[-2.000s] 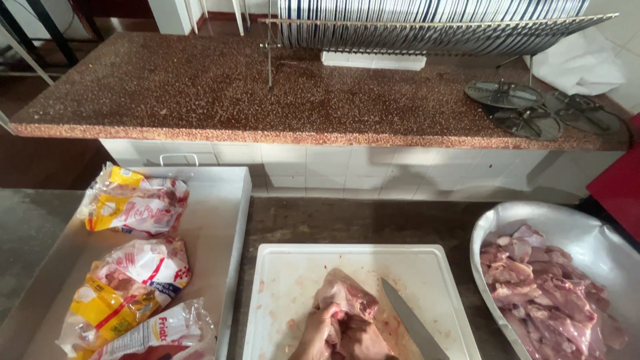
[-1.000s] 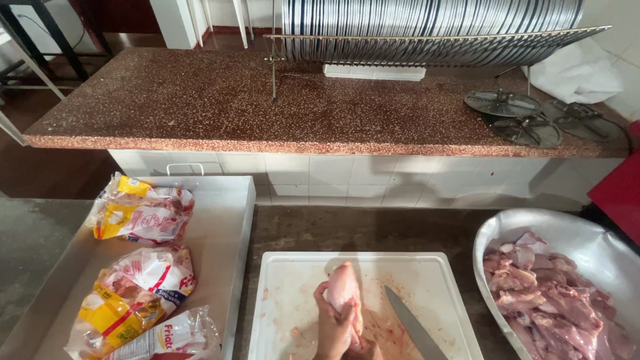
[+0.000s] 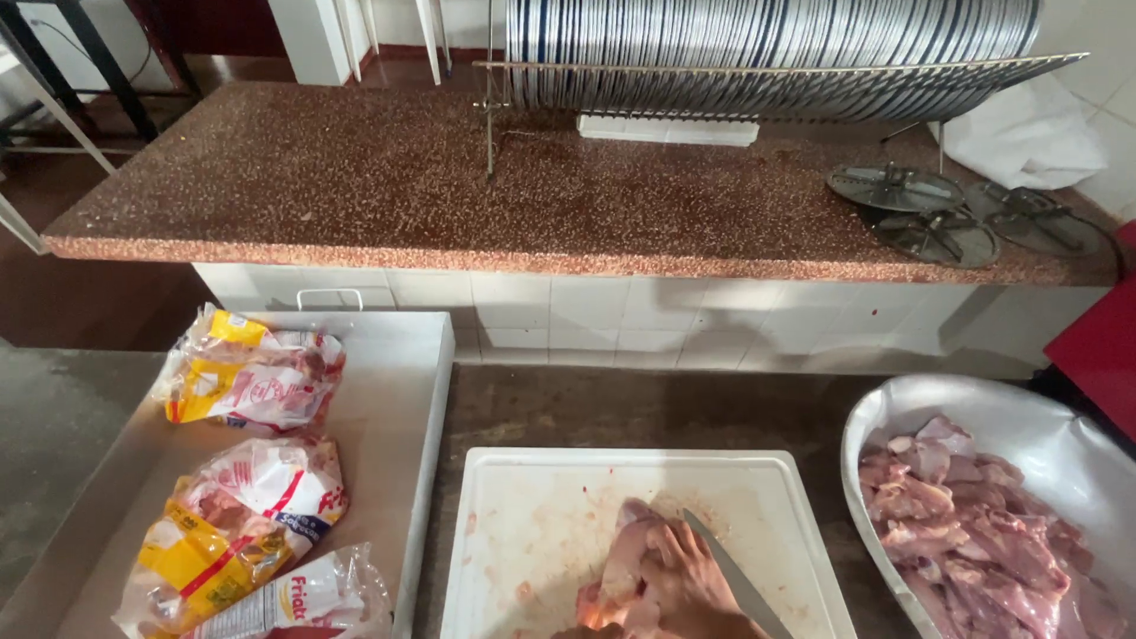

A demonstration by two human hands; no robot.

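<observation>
A piece of raw poultry lies on the white cutting board, low in the view. My right hand is laid over its right side, fingers bent against the meat. Only a little of my left hand shows at the bottom edge, by the lower end of the piece; its grip is hidden. Just right of my right hand, a knife rests on the board with its tip pointing away; its handle is out of view. More raw meat pieces fill part of the metal basin at the right.
On the left, a metal tray holds plastic packages of raw meat. Beyond is a speckled stone counter bearing a rack of metal plates, several round slicing discs and a white cloth or bag.
The meat was held upright in my hands a second ago and now lies lower on the board. My right hand has come over its right side, beside the knife.
</observation>
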